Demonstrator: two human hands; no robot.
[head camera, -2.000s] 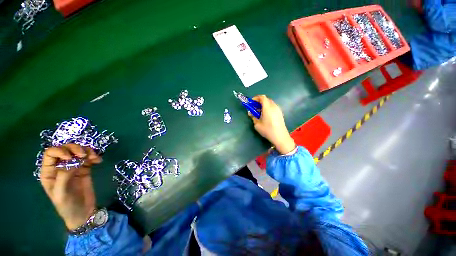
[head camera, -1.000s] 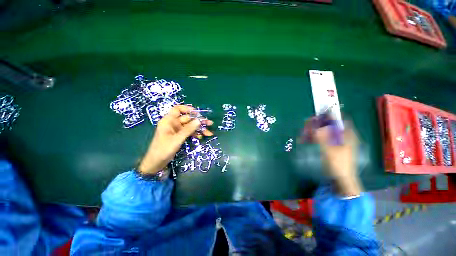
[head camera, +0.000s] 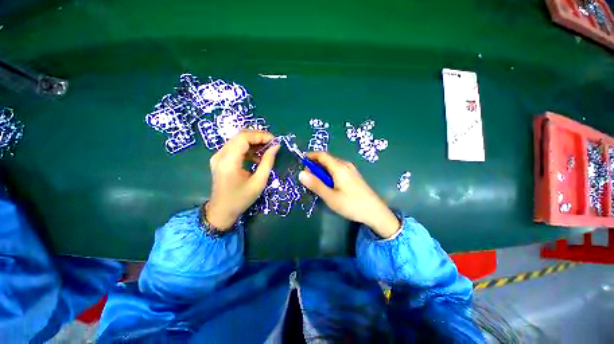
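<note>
My left hand (head camera: 239, 173) pinches a silvery sprue frame (head camera: 269, 144) between thumb and fingers, largely hidden by them. My right hand (head camera: 347, 191) grips the blue-handled side cutters (head camera: 316, 171), their jaws touching or very near the frame. The pile of uncut frames (head camera: 202, 111) lies beyond my left hand. Empty runners (head camera: 279, 196) lie between my hands and my body, partly hidden. A single frame (head camera: 319, 140) lies just past my right hand. A cluster of small cut parts (head camera: 367, 141) lies to its right, and a smaller bit (head camera: 404, 181) farther right.
A white card (head camera: 463, 115) lies flat at right. A red divided tray (head camera: 547, 171) holds silvery pieces at the right edge; another red tray (head camera: 583, 20) is at top right. A grey metal tool (head camera: 50, 85) and more silvery pieces (head camera: 8, 132) are at left. A blue sleeve shows lower left.
My right hand has moved left from near the card, bringing the cutters to the frame in my left hand. The view has turned, so bench items appear shifted.
</note>
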